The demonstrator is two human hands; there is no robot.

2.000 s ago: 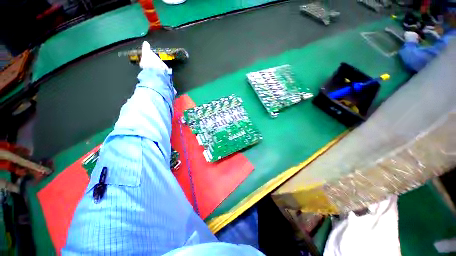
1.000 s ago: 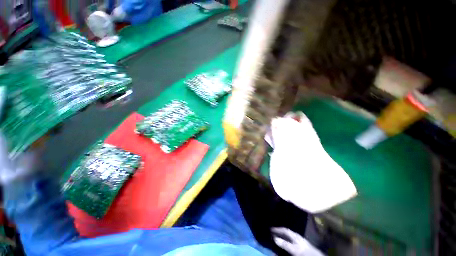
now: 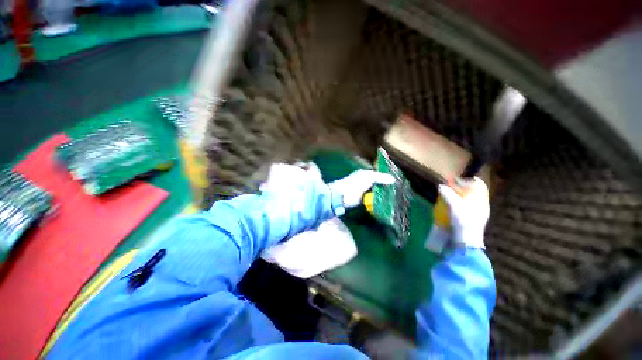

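Note:
My left hand (image 3: 357, 188), in a white glove, holds a green circuit board (image 3: 394, 200) by its near side, tilted up on edge inside the foam-lined booth. My right hand (image 3: 467, 211), also gloved, is closed around the yellow-orange grip of the air gun (image 3: 441, 214). The air gun's pale tip points down, to the right of the board and apart from it. A dark and pale tube rises above the grip. The fingers of both hands are partly blurred.
A white cloth (image 3: 317, 249) lies under my left forearm on the green mat (image 3: 380, 281). A tan box (image 3: 426, 149) stands behind the board. Bumpy foam walls (image 3: 556, 204) surround the booth. Left, circuit boards (image 3: 112, 156) lie around a red sheet (image 3: 77, 218), beside the dark conveyor (image 3: 91, 77).
The view has swung right to the booth. My left hand has brought the board from the far left into the booth. My right hand has risen and taken hold of the air gun.

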